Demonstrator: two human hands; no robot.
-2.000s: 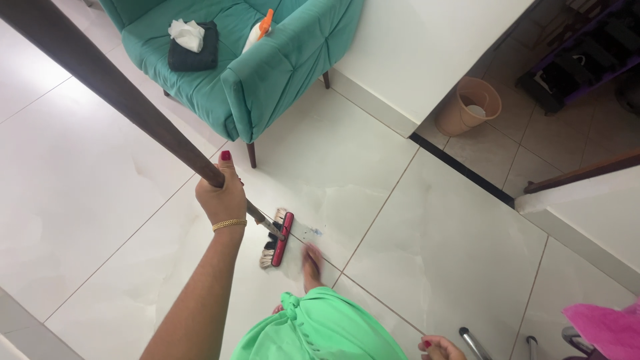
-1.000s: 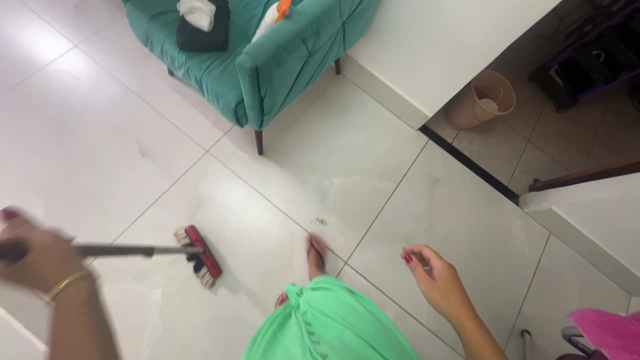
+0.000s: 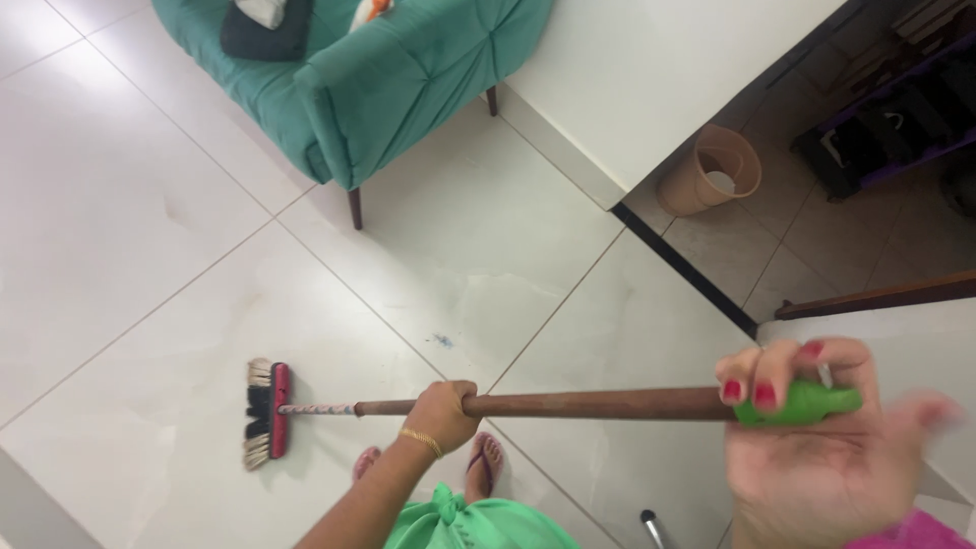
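Observation:
A broom (image 3: 280, 410) with a red head and beige and black bristles lies across the view, its bristles at the left over the tiled floor. My left hand (image 3: 444, 415), with a gold bracelet at the wrist, is closed around the middle of the brown handle (image 3: 602, 404). At the handle's green end cap (image 3: 797, 402), my right hand (image 3: 812, 427) has its palm up, its fingers curled over the cap and its thumb spread and blurred. A small patch of bluish specks (image 3: 440, 341) lies on the floor above my left hand.
A teal armchair (image 3: 412, 84) with a dark folded item (image 3: 267, 34) on its seat stands at the top. A pinkish bin (image 3: 698, 179) stands beyond the black threshold (image 3: 682, 267), near a dark rack (image 3: 884, 130). A metal leg (image 3: 652, 528) shows at the bottom.
My left hand has moved right from the left edge, along with the broom handle. The broom head lies further left of my feet. My right hand has come up to the handle's end.

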